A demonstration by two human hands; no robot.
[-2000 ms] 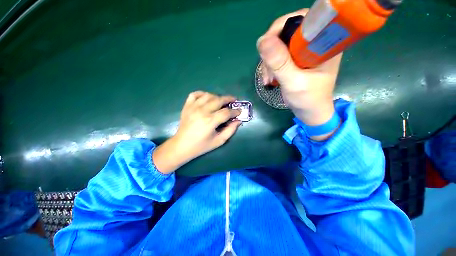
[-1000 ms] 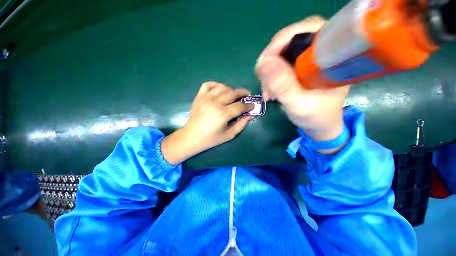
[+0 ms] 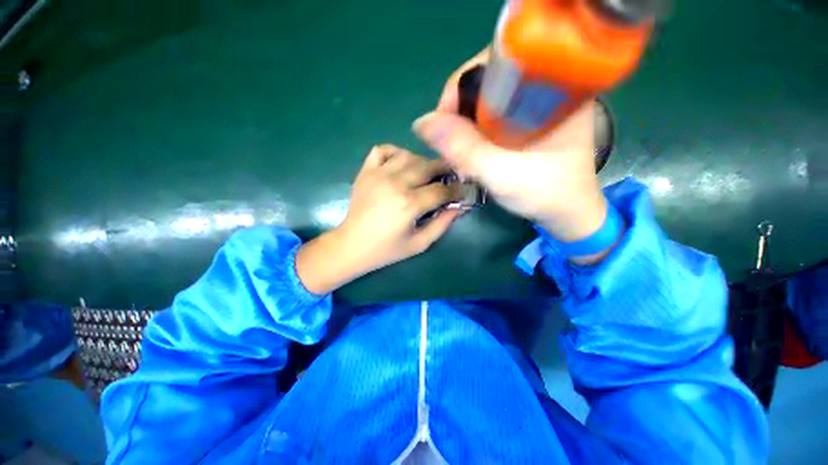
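The small silver-edged housing [image 3: 468,195] is at the centre on the green bench, partly hidden by fingers. My left hand [image 3: 390,204] holds it from its left side with bare fingertips. My right hand [image 3: 531,173], with a blue band on the wrist, grips the orange electric screwdriver [image 3: 558,54] above and right of the housing. The screwdriver is blurred, and its tip is hidden behind my right hand. The round screw dish [image 3: 604,136] shows only as a rim past my right hand.
The green bench [image 3: 227,118] spans the view. A parts tray [image 3: 109,341] is at lower left beside another person's blue sleeve [image 3: 32,341]. A metal clip [image 3: 763,245] stands on the right edge above a dark rack [image 3: 755,318]. Another blue sleeve is at far right.
My right hand and the screwdriver have moved left from a second ago, closer over the housing. The dish rim now shows right of my right hand. My left hand has shifted right since two seconds ago.
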